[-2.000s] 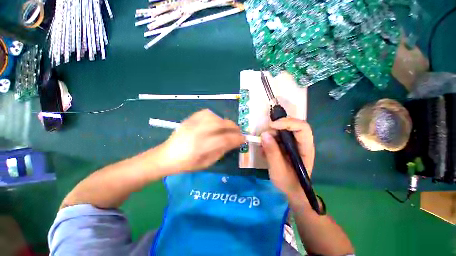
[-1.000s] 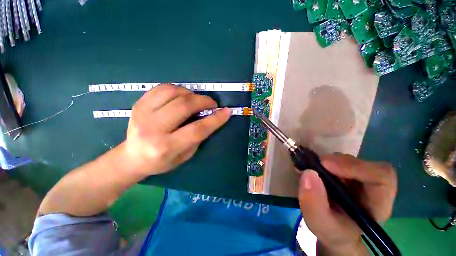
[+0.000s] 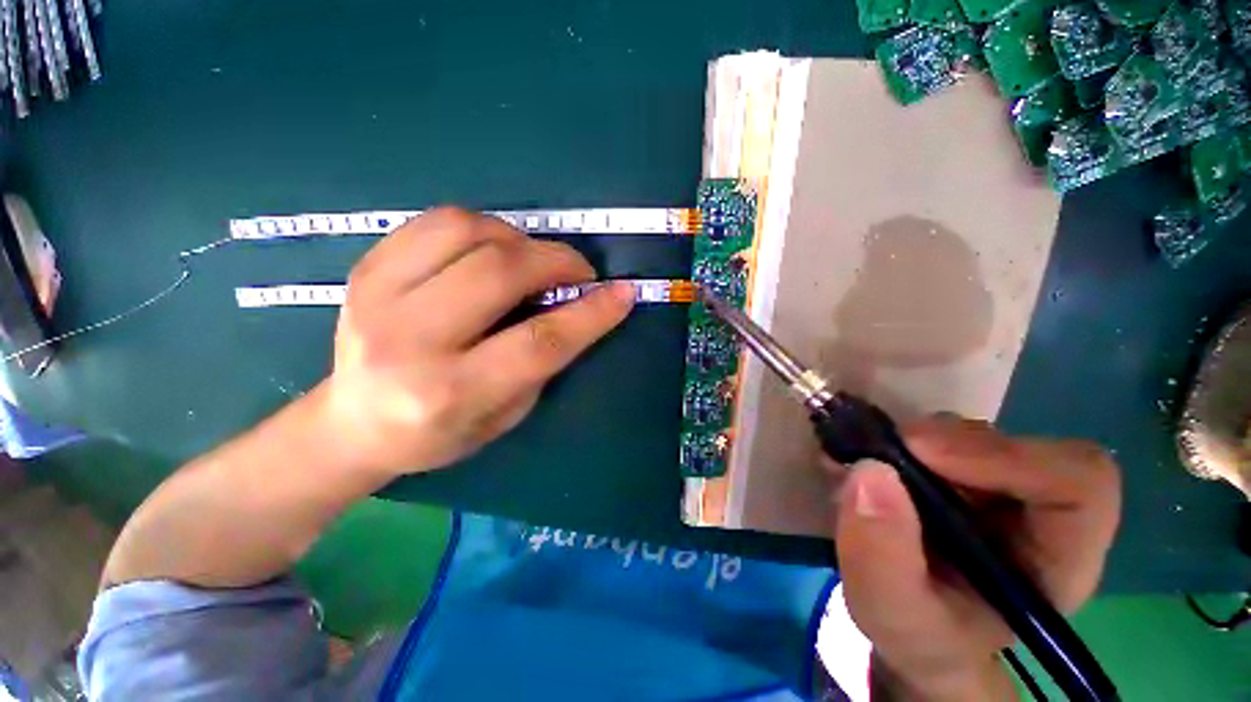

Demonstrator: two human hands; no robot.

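Note:
My left hand (image 3: pixel 460 343) presses an LED strip (image 3: pixel 291 295) with its fingertips; the strip's orange end meets the second circuit board (image 3: pixel 719 279) in the row. Another LED strip (image 3: pixel 309 225) lies above it, its orange end at the top circuit board (image 3: pixel 723 217). My right hand (image 3: pixel 981 535) holds the soldering iron (image 3: pixel 878 446) like a pen, its tip at the lower strip's orange end. The row of boards sits along the layered left edge of the beige backing board (image 3: pixel 878 151). The middle of the lower strip is hidden under my left hand.
A heap of green circuit boards (image 3: pixel 1084 82) lies at the upper right. Thin solder wire (image 3: pixel 137 316) curls at the left, reaching the upper strip. Finished strips (image 3: pixel 48 48) are at the top left. A round dish (image 3: pixel 1218 398) is cut off at the right edge.
Since two seconds ago, the lower strip has been laid against the second board and the iron's tip brought down to its end. Over the last second, the hands have barely moved; the view has shifted slightly.

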